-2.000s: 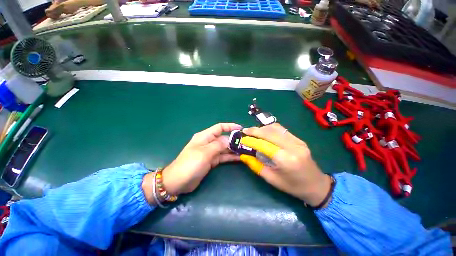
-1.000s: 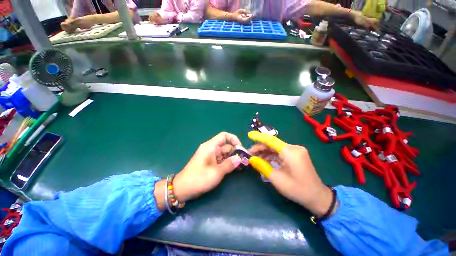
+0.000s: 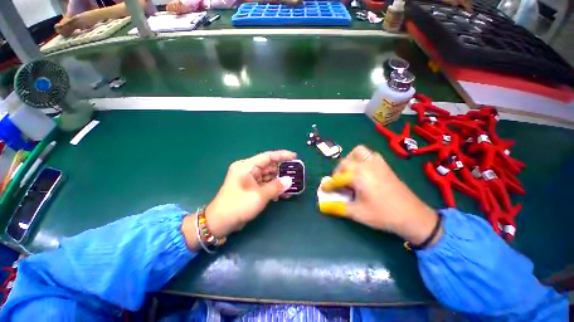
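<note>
My left hand [image 3: 247, 190] holds a black rounded-square watch unit [image 3: 292, 177] with a silvery edge between thumb and fingers, its dark face with small pale marks turned up. My right hand [image 3: 371, 192], with yellow finger cots on thumb and index finger, is a little to the right of the unit and apart from it. It pinches a small white wipe [image 3: 328, 197]; the fingers are slightly blurred. A small black-and-white part [image 3: 328, 148] lies on the green mat [image 3: 170, 157] just beyond the hands.
Red spring clamps [image 3: 447, 172] lie in a pile at right, beside a white pump bottle [image 3: 391, 97]. A phone [image 3: 34, 204] and a small fan [image 3: 43, 84] are at left. Beyond the white edge runs a glossy green conveyor [image 3: 189, 69]. A blue tray [image 3: 291, 14] and people's arms are behind it.
My hands have moved apart. My left hand has turned the watch unit face up, and my right hand has drawn away to the right with the white wipe. The camera view has tilted down.
</note>
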